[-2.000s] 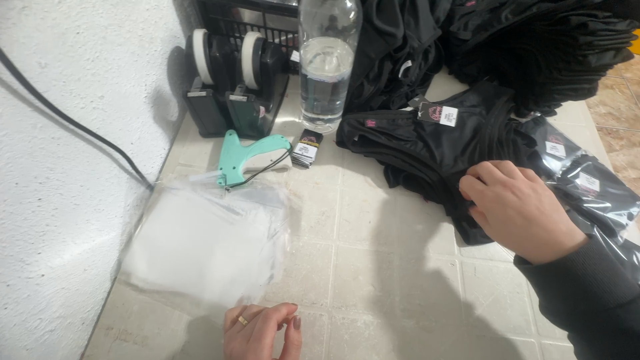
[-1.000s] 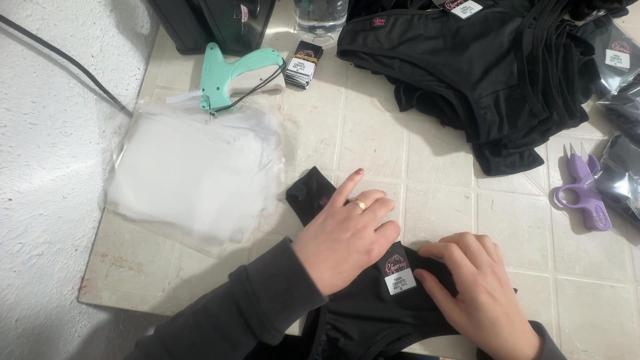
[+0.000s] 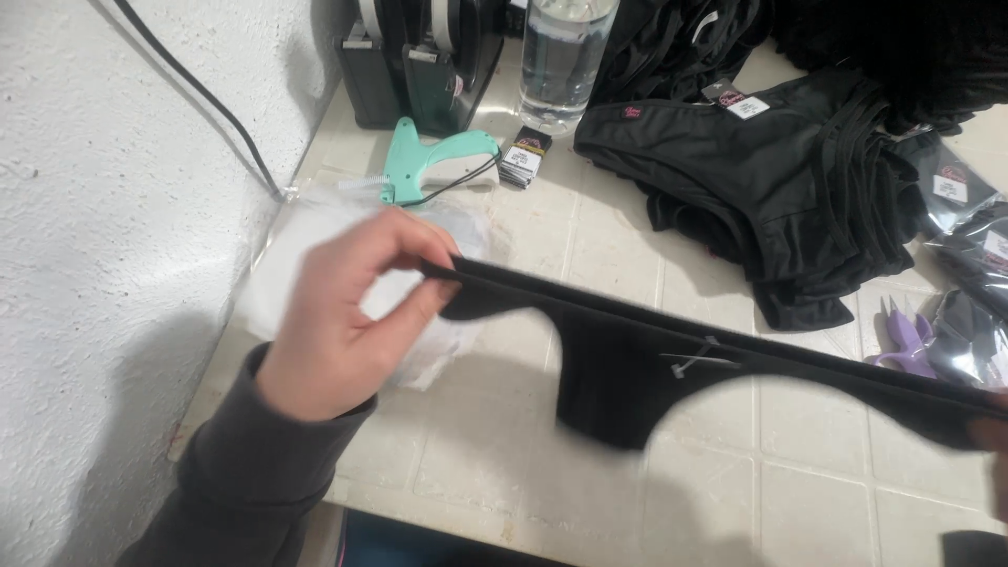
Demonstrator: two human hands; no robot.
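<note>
My left hand (image 3: 354, 315) pinches one end of the waistband of a black panty (image 3: 606, 378) between thumb and fingers. At the right edge of the view, my right hand (image 3: 992, 429), mostly cut off and blurred, holds the waistband's other end. The panty hangs stretched between them above the table, with a clear plastic tag fastener (image 3: 693, 358) showing near its middle. Behind my left hand a stack of clear plastic bags (image 3: 299, 276) lies flat. A teal tagging gun (image 3: 429, 165) rests at the stack's far edge, beside a banded pile of hang tags (image 3: 525, 157).
Two black tape dispensers (image 3: 417, 79) and a water bottle (image 3: 565, 63) stand at the back. A pile of black panties (image 3: 748, 173) lies at the right, near purple thread snips (image 3: 906, 339) and bagged garments (image 3: 972, 331). A white wall (image 3: 118, 236) borders the left side, with a black cable (image 3: 205, 102).
A second ago the tagged panty lay on the table under both hands; now they hold it up, stretched by its waistband. Two seconds ago my right hand was at the pile of panties.
</note>
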